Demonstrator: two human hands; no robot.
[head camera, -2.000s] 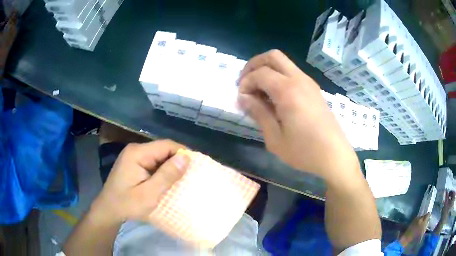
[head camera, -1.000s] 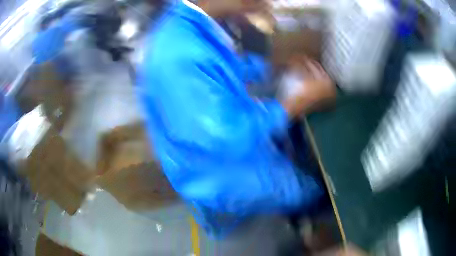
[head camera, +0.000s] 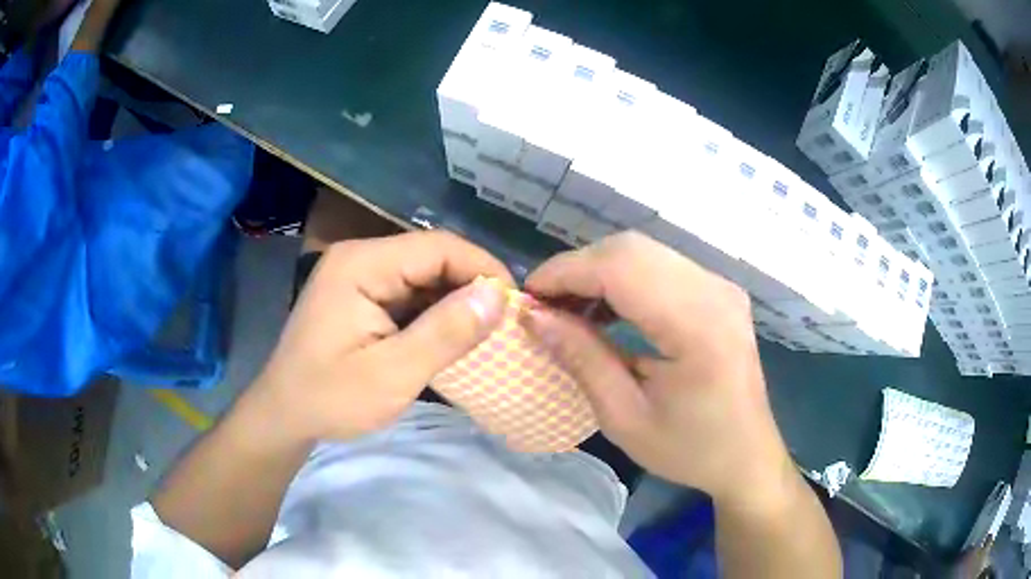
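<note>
A dot label sheet (head camera: 522, 390) with rows of pink-orange dots on a yellowish backing is bent between my two hands, in front of my body. My left hand (head camera: 379, 339) pinches its upper left edge between thumb and fingers. My right hand (head camera: 667, 351) has its thumb and index finger at the sheet's top edge, close to the left fingertips. Whether a single sticker is between the right fingertips is hidden. A row of white boxes (head camera: 678, 170) with stepped ends stands on the dark green bench just beyond my hands.
Stacked boxes (head camera: 961, 215) stand at the right. A curled printed label sheet (head camera: 921, 439) and crumpled paper scrap (head camera: 834, 477) lie at the lower right. A person in a blue smock (head camera: 136, 249) is at the left, above a blue stool (head camera: 198, 328). A brown carton (head camera: 57, 452) is on the floor.
The view swung to a blue-smocked person and cartons, then back to the bench. My right hand has moved from the box row to the dot sheet, which is now more bent.
</note>
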